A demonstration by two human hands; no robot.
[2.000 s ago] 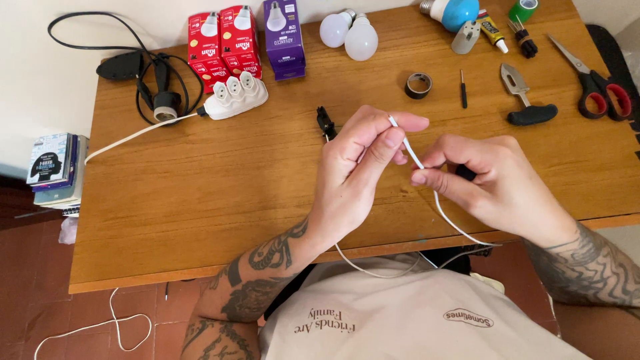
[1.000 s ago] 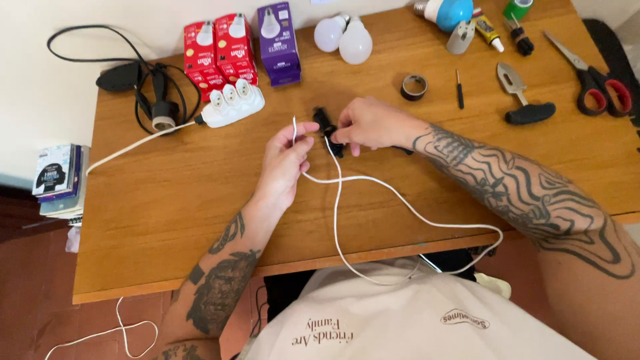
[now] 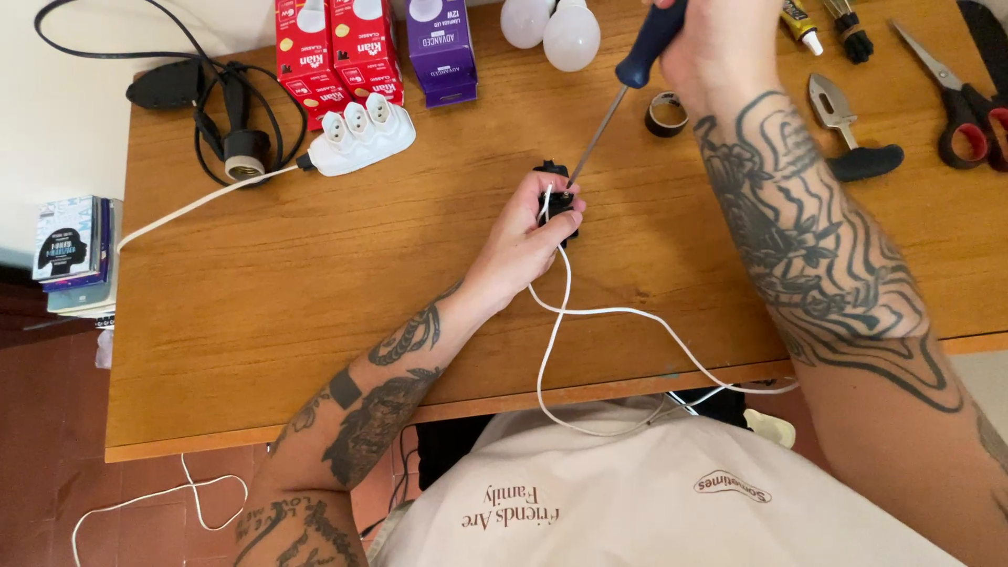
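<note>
A small black electrical fitting (image 3: 561, 206) lies on the wooden table, held between the thumb and fingers of my left hand (image 3: 529, 236). White electrical cable (image 3: 568, 272) runs up to it, and one white end (image 3: 548, 193) stands up beside the fingers. My right hand (image 3: 709, 47), partly cut off by the top edge, grips a screwdriver (image 3: 605, 130) by its dark blue handle. The screwdriver slants down to the left, its tip at the black fitting by my left fingertips. Whether the tip sits in a screw is too small to tell.
A white multi-socket outlet (image 3: 370, 138), a black lamp holder with cord (image 3: 246, 150) and bulb boxes (image 3: 342, 55) stand at left. Two bulbs (image 3: 572, 35) are at the back. Tape (image 3: 666, 115), a black-handled tool (image 3: 866, 161), a glue tube (image 3: 802, 27) and scissors (image 3: 965, 130) lie at right.
My right hand has moved from beside the black fitting to the top edge and now holds a screwdriver. My left hand has moved onto the fitting. Earlier both hands held the white cable.
</note>
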